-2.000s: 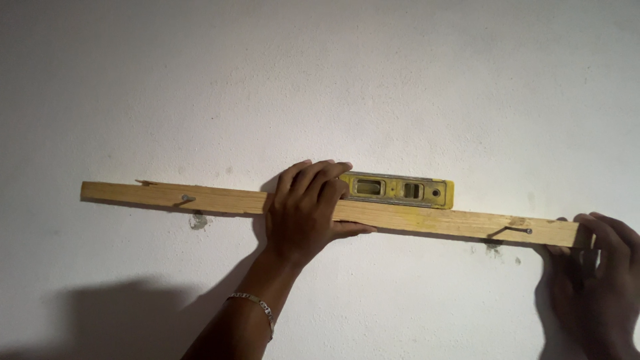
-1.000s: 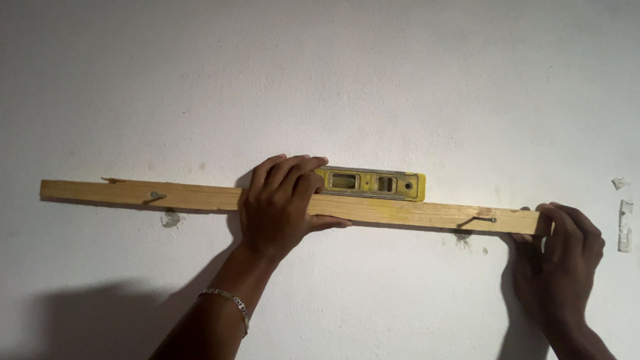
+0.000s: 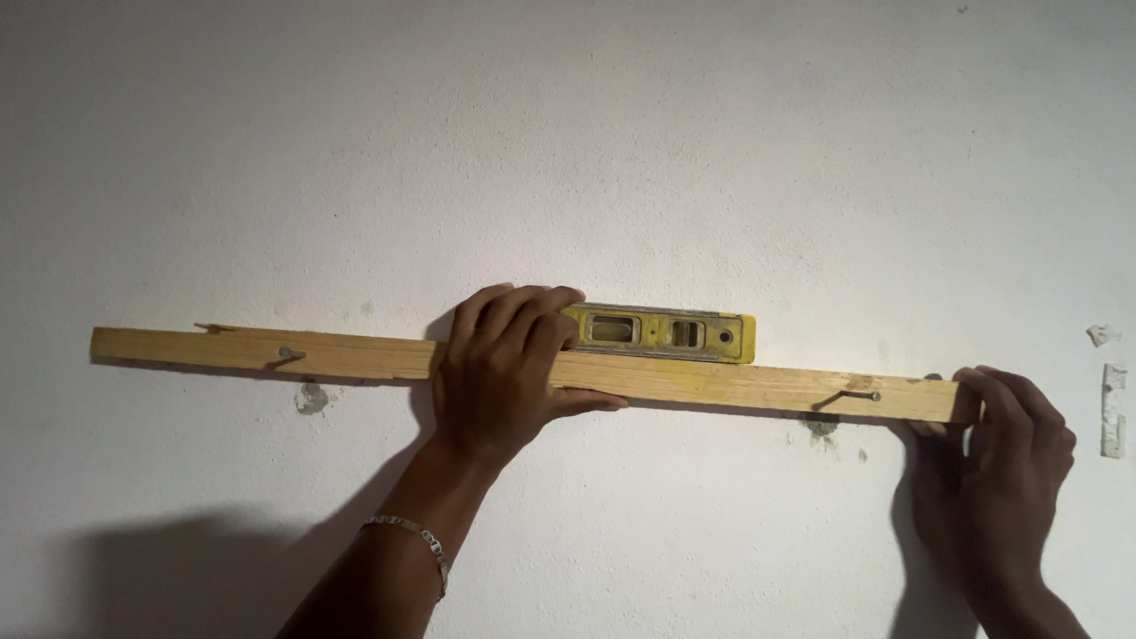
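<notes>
A wooden strip [image 3: 763, 388] lies against the wall, its right end lower in view than its left. My left hand [image 3: 501, 368] grips it near the middle, thumb along the lower edge and fingers over the top. Those fingers also hold a yellow spirit level [image 3: 661, 333] on the upper edge and hide its left end. My right hand [image 3: 1003, 461] holds the strip's right end, fingers above and thumb below. One nail [image 3: 291, 353] sticks out of the strip at the left, and a second, bent-looking nail [image 3: 856, 396] at the right.
The white wall [image 3: 621, 177] fills the view. Damaged spots mark it just below the strip, one at the left [image 3: 311, 398] and one at the right [image 3: 821, 424]. Pale chipped patches [image 3: 1113, 411] show at the far right. Shadows fall below both arms.
The view has shifted sideways, so more wall shows at the right than in the oldest frame. Both hands keep their hold on the strip, and the level stays on its upper edge.
</notes>
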